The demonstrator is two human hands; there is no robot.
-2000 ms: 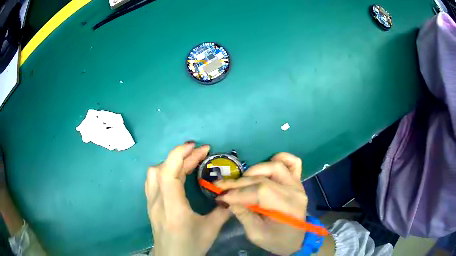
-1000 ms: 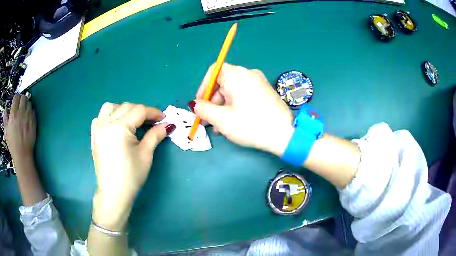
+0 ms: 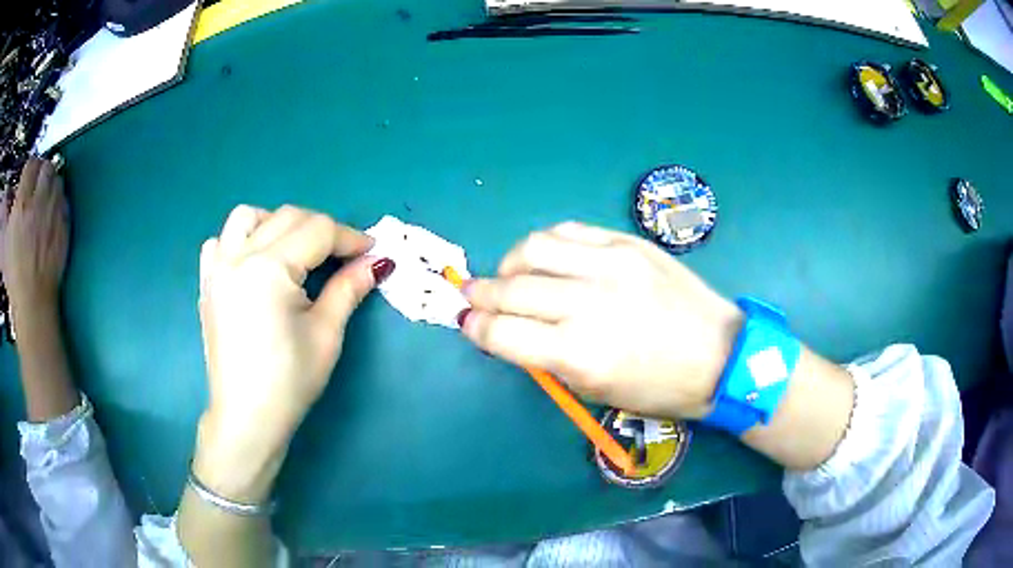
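The white wipe (image 3: 413, 277) lies on the green mat with dark specks on it. My left hand (image 3: 278, 322) pinches its left edge between thumb and fingers. My right hand (image 3: 611, 316) grips the orange pick (image 3: 569, 405). One end of the pick is on the right part of the wipe; the other points down right, over the open watch case. The watch case (image 3: 663, 453) lies on the mat below my right hand, yellow inside with black and white strips. My right hand and the pick partly cover it.
A round circuit board module (image 3: 675, 209) lies beyond my right hand. Two yellow-centred cases (image 3: 878, 92) and a small module (image 3: 966, 205) are at the far right. Black tweezers (image 3: 533, 28) lie by the white board (image 3: 755, 13). Another person's hand (image 3: 37, 233) is at the left.
My hands have left the watch case for the wipe. Since a second ago, the pick has swung from pointing up to pointing down right, and my right hand has moved lower right.
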